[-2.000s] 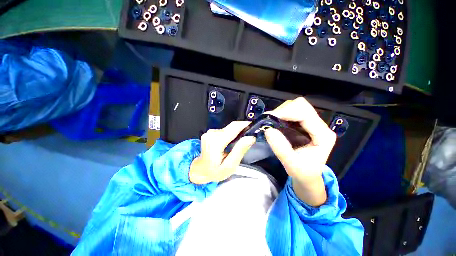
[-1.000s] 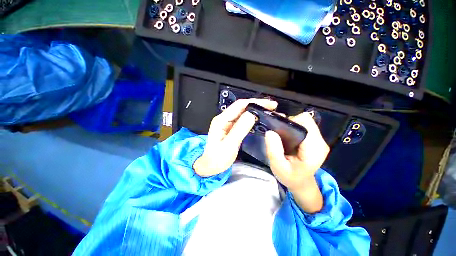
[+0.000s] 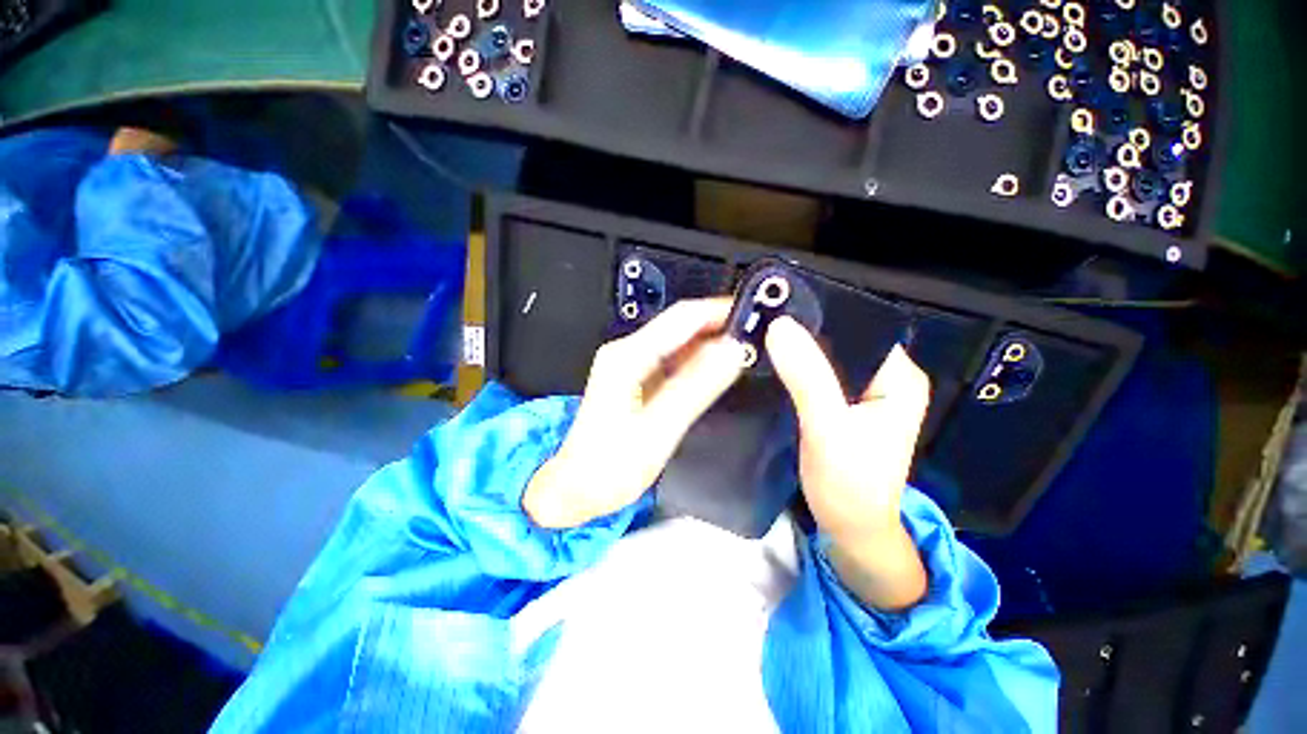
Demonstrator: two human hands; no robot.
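A dark phone unit (image 3: 846,333) is held by both hands above the black work tray (image 3: 552,308), its ringed camera piece (image 3: 771,293) at the upper left corner and facing up. My left hand (image 3: 645,409) grips its left edge, fingertips by the lower ring. My right hand (image 3: 849,445) holds its lower and right side, thumb beside the camera piece. In the tray, a phone with a ringed camera piece (image 3: 641,288) lies left of the held phone, and another (image 3: 1009,369) lies at the right. The held phone and hands hide the tray's middle.
Beyond is a wide black parts tray (image 3: 645,122) with many ringed pieces and shiny blue sheets (image 3: 817,43). A person's blue sleeve (image 3: 158,258) is at left. A black tray (image 3: 1175,667) lies low at right. A cardboard edge (image 3: 1269,459) shows at right.
The held phone has turned from a steep tilt to lie flatter, so its camera piece and rings now show. My left fingers have shifted to its left edge. The view has shifted slightly.
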